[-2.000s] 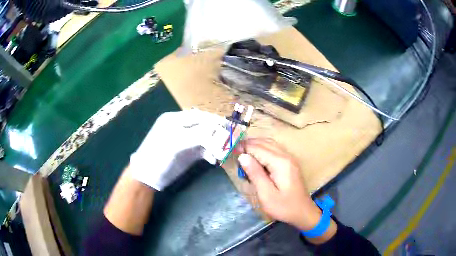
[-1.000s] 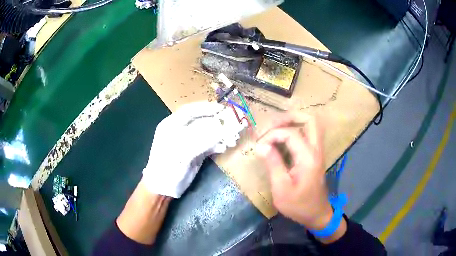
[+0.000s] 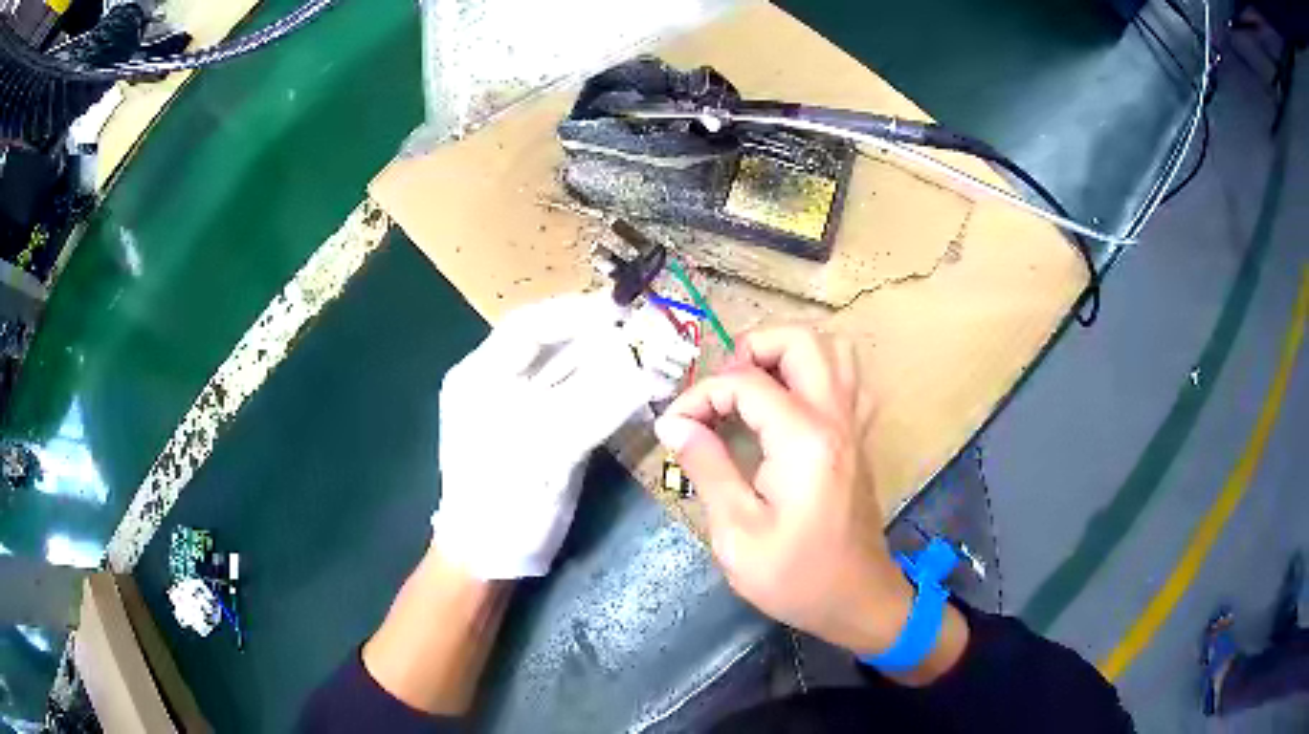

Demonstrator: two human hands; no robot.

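My left hand, in a white glove, holds a wired board assembly with a dark plug part showing above the fingers. Green, blue and red lead wires come out beside it. My right hand, bare with a blue wrist strap, has thumb and forefinger pinched together at the lower side of the assembly, near a red wire. Its fingertips hide what they pinch. A small yellow and black part shows just below the hands.
The soldering iron rests in its black stand, with a yellowish sponge tray, on tan cardboard. A translucent hood hangs above left. Another wired assembly lies at lower left. A cardboard strip stands beside it.
My right hand has moved left from beside the wires to the assembly, its fingers now closed at it. The plug part has turned slightly. The view has shifted a little.
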